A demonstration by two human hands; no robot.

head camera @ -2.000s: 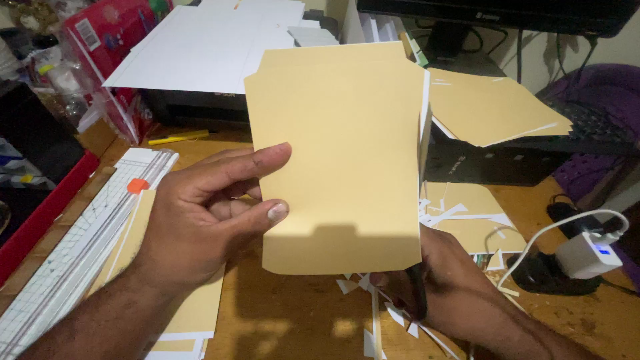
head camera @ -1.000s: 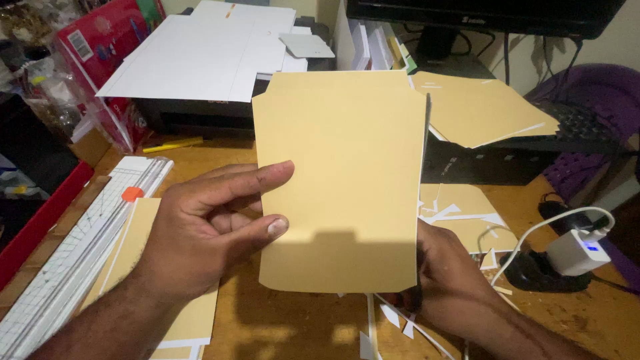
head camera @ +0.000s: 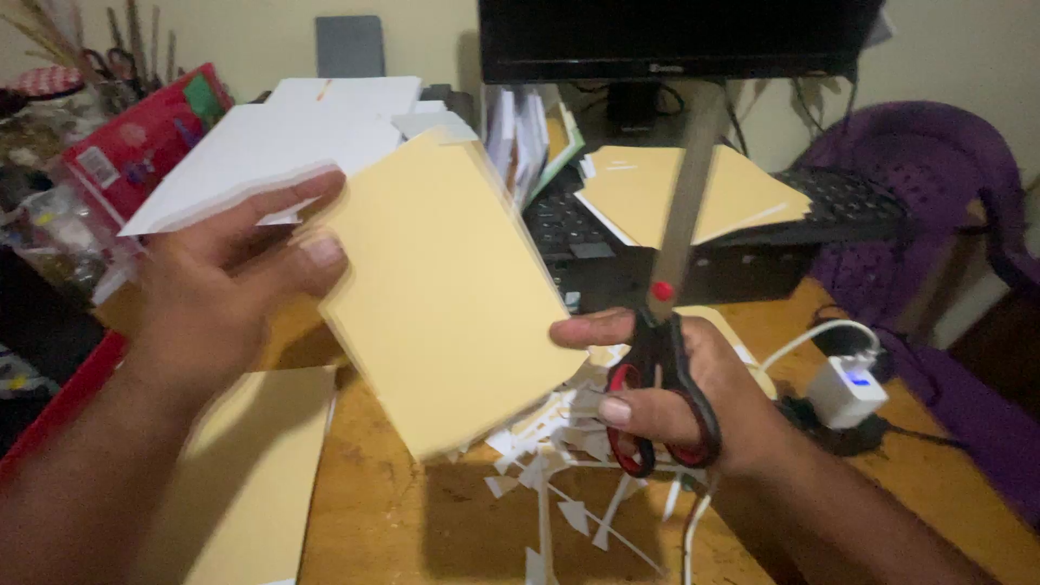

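A tilted yellow card sheet [head camera: 447,301] is held in the air, pinched along its left edge by my left hand [head camera: 236,268]. My right hand [head camera: 699,390] holds scissors with black and red handles [head camera: 662,366], their blades closed and pointing up; its index fingertip meets the sheet's lower right corner. Beneath, white paper offcuts [head camera: 573,516] lie scattered on the wooden table. More yellow card [head camera: 252,471] lies on the table under my left forearm, and a stack of yellow sheets [head camera: 682,191] rests on a keyboard.
White sheets [head camera: 284,146] lie at the back left, beside a red package [head camera: 146,146]. A monitor [head camera: 674,36] stands behind the keyboard [head camera: 861,199]. On the right are a white charger with a cable [head camera: 847,390] and a purple chair [head camera: 886,154].
The yellow sheet has gone from upright to tilted. My right hand has come out from behind its lower right edge, and the scissors now show in full. The view has shifted.
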